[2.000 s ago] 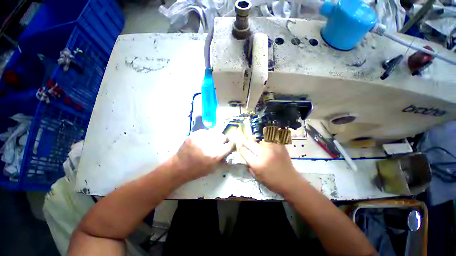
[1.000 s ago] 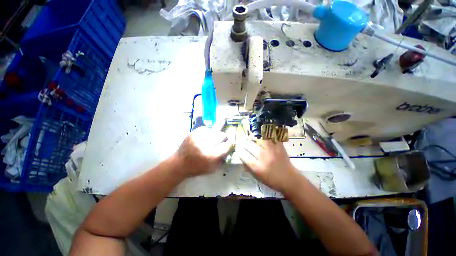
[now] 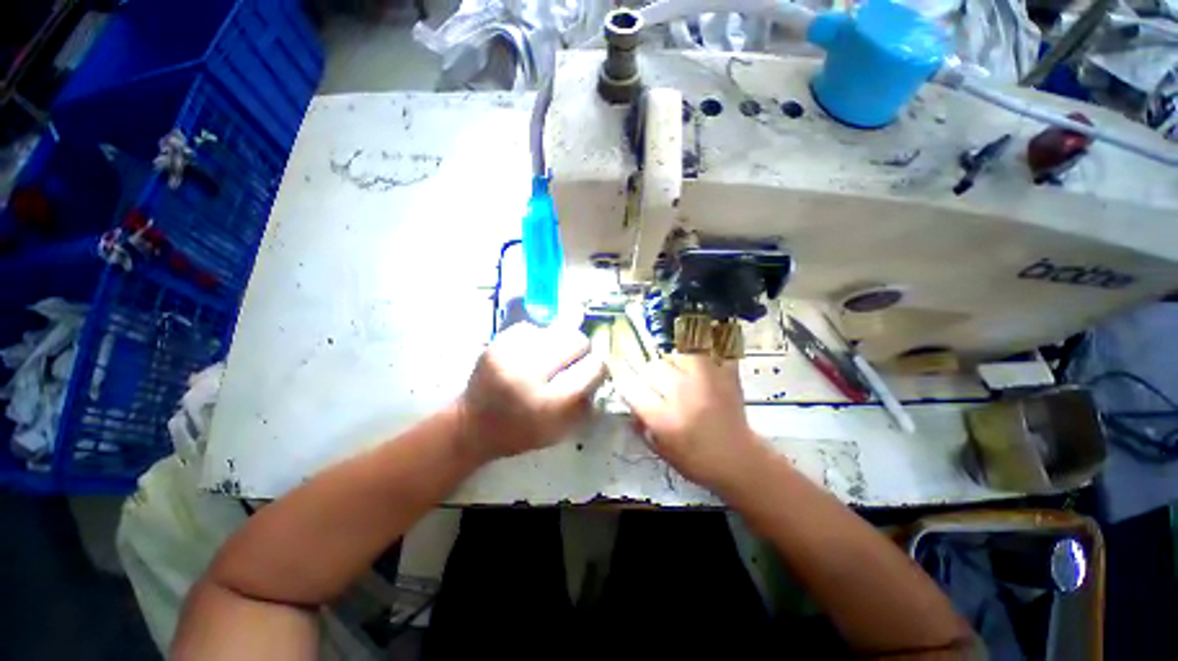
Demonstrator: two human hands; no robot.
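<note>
A small pale yellow-green garment piece (image 3: 624,346) lies bunched at the needle area of the off-white sewing machine (image 3: 827,233). My left hand (image 3: 532,390) holds its left side, fingers bent, partly washed out by the lamp glare. My right hand (image 3: 687,411) presses on its right side, fingertips near the presser foot. The ribbed brass-coloured guide (image 3: 708,337) is just above my right hand. The blue-sleeved lamp (image 3: 541,252) hangs left of the needle. The needle tip and most of the cloth are hidden by glare and fingers.
Red-handled snips (image 3: 829,363) and a white stick (image 3: 884,391) lie right of my right hand. An olive-grey tray (image 3: 1036,440) is at the right table end, above a tan-rimmed bin (image 3: 1095,581). Blue crates (image 3: 129,297) stand left. Pale cloth (image 3: 175,555) hangs at the lower left.
The machine sits slightly more to the left in view than two seconds ago. Both hands stay at the needle area; more yellow-green cloth shows between them.
</note>
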